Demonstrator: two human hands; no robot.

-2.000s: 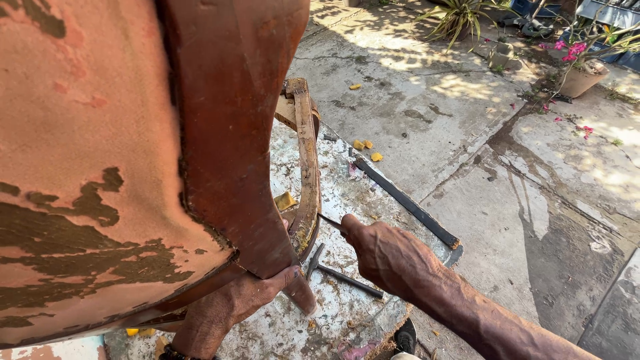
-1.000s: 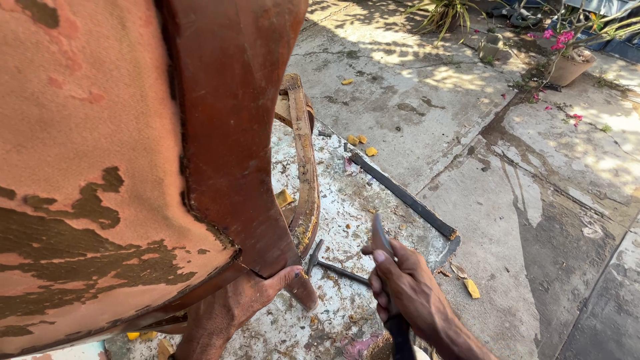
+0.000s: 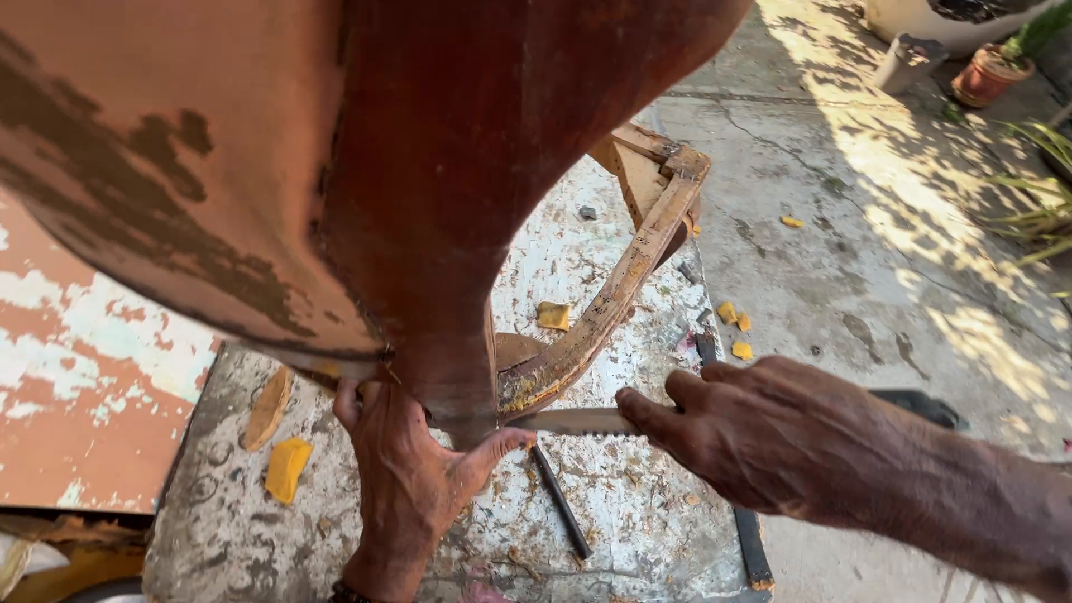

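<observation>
A brown varnished wooden chair part [image 3: 427, 209], likely a leg, stands close to the camera beside a worn, peeling panel [image 3: 193, 167]. My left hand [image 3: 419, 477] grips its lower end, thumb pointing right. My right hand [image 3: 712, 427] is closed around a knife [image 3: 578, 420]; its blade points left, its tip close to the left thumb and the wood, and its dark handle end shows behind the wrist. Just above the blade lies a curved bare-wood rail [image 3: 620, 293] of the chair frame, dotted with small holes. A dark hammer handle [image 3: 561, 502] lies below the left thumb, its head hidden.
The paint-flaked work surface [image 3: 653, 536] bears yellow foam scraps [image 3: 287, 469] and wood debris. A dark strip [image 3: 748, 536] runs along its right edge, partly behind my right arm. Beyond are concrete paving [image 3: 804, 276], more foam bits and a potted plant [image 3: 992, 75].
My right hand, with the knife upright near the hammer a second ago, has brought the blade level beside the wood at my left hand. The view has shifted closer.
</observation>
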